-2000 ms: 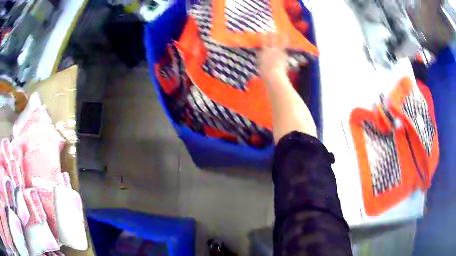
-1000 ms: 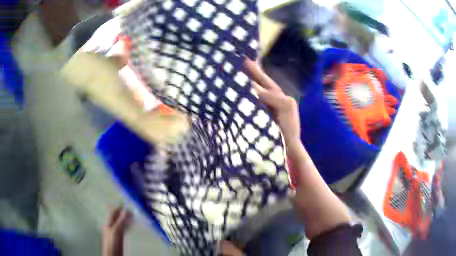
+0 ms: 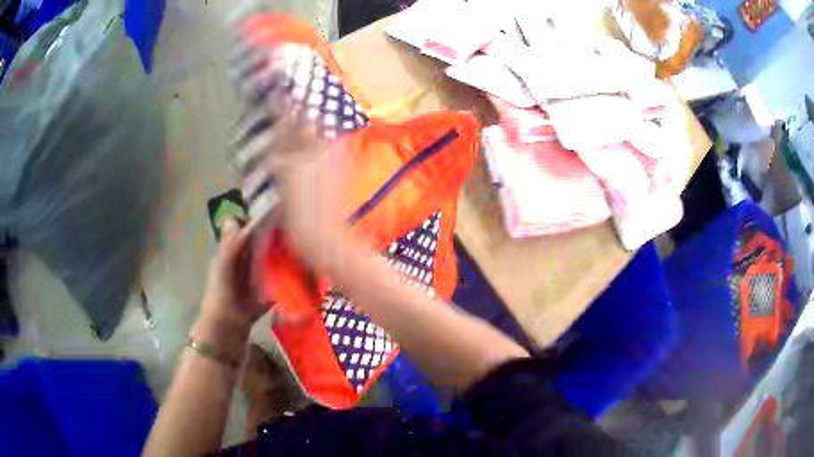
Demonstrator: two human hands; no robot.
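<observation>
An orange-bordered bag point(image 3: 411, 170) with navy-white patterned panels and a dark zip-like line is held up in front of me, left of the middle. My left hand point(image 3: 234, 268) is at its lower left edge, with a band on the wrist; its fingers are partly hidden by the bag. My right hand point(image 3: 303, 178) is blurred and lies across the bag's upper left part, its forearm crossing over the front. The bag looks folded or bent, and its upper left end is blurred.
Pink-white cloth pieces point(image 3: 571, 116) lie on cardboard point(image 3: 544, 277) at the upper right. Blue bins stand at the lower left point(image 3: 80, 406) and right point(image 3: 616, 330); orange patterned pieces point(image 3: 761, 294) show at the far right. A grey plastic-like bag point(image 3: 89, 170) is at the left.
The view has swung toward the pink-white pieces. The large patterned cloth face seen earlier no longer shows; the orange-bordered side with the dark line now does, with both hands at it.
</observation>
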